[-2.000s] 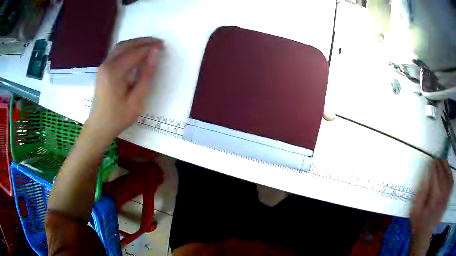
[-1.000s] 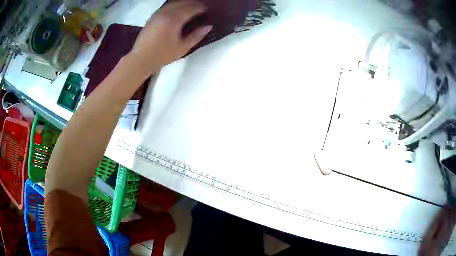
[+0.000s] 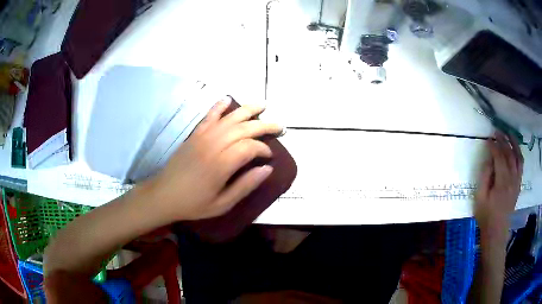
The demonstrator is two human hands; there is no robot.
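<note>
A maroon pocket piece [image 3: 279, 167] lies under my left hand [image 3: 223, 155] at the table's front edge, its lower part over the edge. My left hand lies palm down on it with the fingers spread; no grip shows. A pale band [image 3: 178, 133] runs left of my fingers, beside a large pale piece [image 3: 122, 110]; whether they are joined to the maroon cloth is unclear. My right hand [image 3: 501, 172] is at the right front of the table, fingertips by a green-handled tool [image 3: 510, 132]; whether it holds anything is hidden.
Maroon pieces [image 3: 47, 101] lie at the far left, one with a pale end, beside a small green box [image 3: 18, 147]. A black spring dial [image 3: 374, 50] and a dark-screened panel [image 3: 493, 65] are at the upper right. Green and blue baskets are below the table.
My left hand has come back from the maroon pile at the upper left to the front middle, where a piece now lies under it. The view has turned right; my right hand shows more fully.
</note>
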